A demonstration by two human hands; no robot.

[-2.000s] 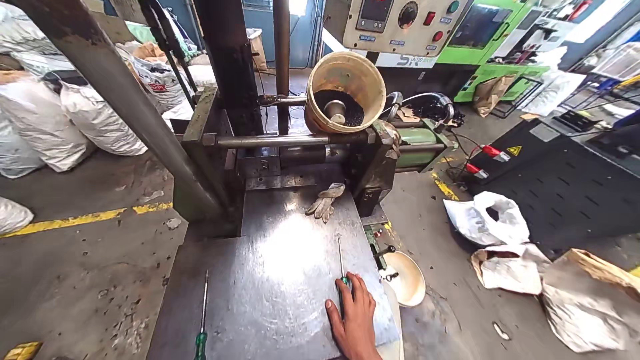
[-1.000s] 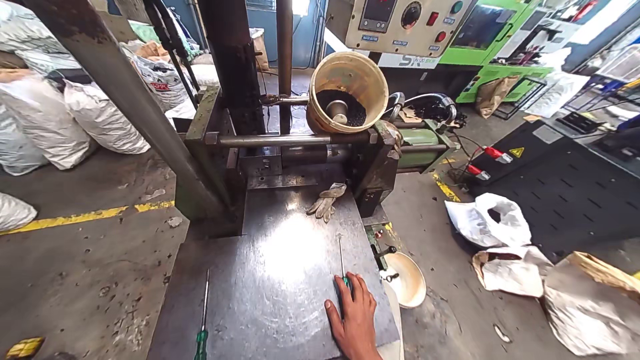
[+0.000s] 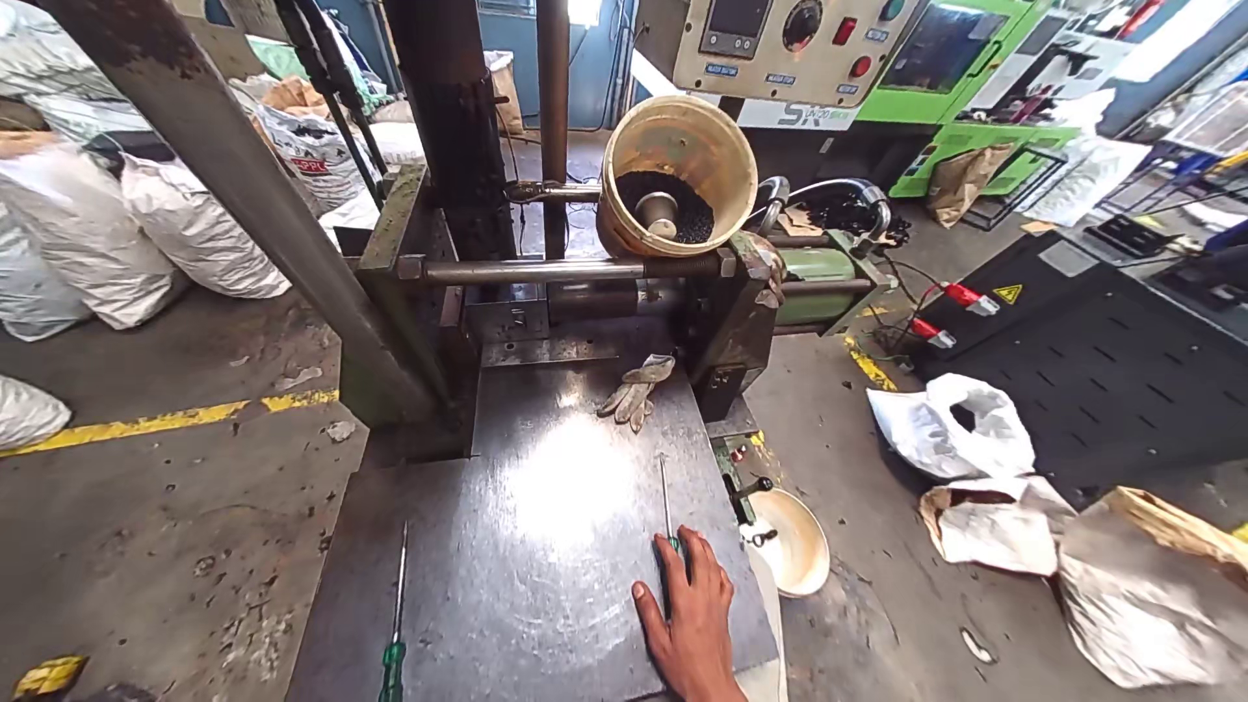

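My right hand (image 3: 690, 614) lies palm down at the right edge of the steel machine table (image 3: 526, 595). Its fingers rest over the green handle of a screwdriver (image 3: 667, 497), whose shaft points away from me; whether they grip it is unclear. A second green-handled screwdriver (image 3: 393, 653) lies lengthwise on the left part of the table. Farther back is a crumpled, soiled work glove (image 3: 639, 393). Beyond it, a plastic bucket (image 3: 680, 175) holding black pellets sits above the machine's horizontal steel rod (image 3: 546, 272). My left hand is out of the frame.
A slanted steel bar (image 3: 244, 195) crosses the left side. A round cream basin (image 3: 795, 546) is low beside the table's right edge. White sacks (image 3: 200, 224) stand at left; open bags (image 3: 960, 429) and a black slotted cabinet (image 3: 1092, 341) are at right. A control panel (image 3: 780, 49) is behind.
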